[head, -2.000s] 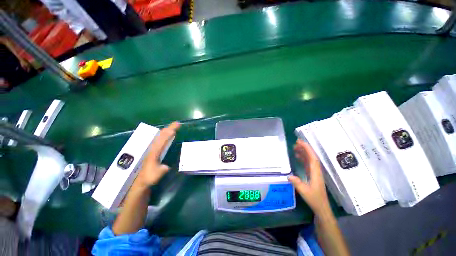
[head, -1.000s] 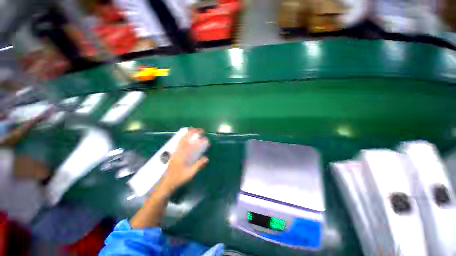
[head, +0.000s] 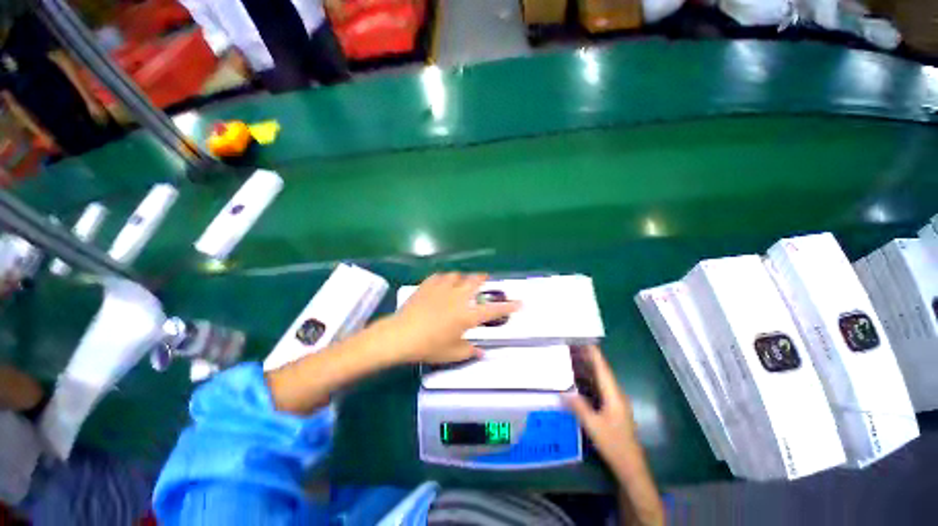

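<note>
A white smartwatch box (head: 555,306) lies crosswise over the pan of the digital scale (head: 498,368), whose green digits are lit. My left hand (head: 444,321) is on the left part of this box, fingers spread over its face and partly covering the watch picture. My right hand (head: 609,416) is at the scale's right side, finger and thumb apart, fingertips close to the box's lower right edge; contact is unclear. Another smartwatch box (head: 337,304) lies slanted left of the scale, partly behind my left forearm.
Leaning stacks of boxes (head: 732,308) stand at the right. Several single boxes (head: 239,214) lie on the green conveyor (head: 535,195) at the left. Silvery-topped bottles (head: 173,337) and a draped white sheet (head: 103,354) are at the left. An emergency stop button (head: 228,138) and a person (head: 273,36) are beyond.
A second ago the pan was bare and my left hand was on a box to its left. Now a box lies over the pan under my left hand, and my right hand is back in view.
</note>
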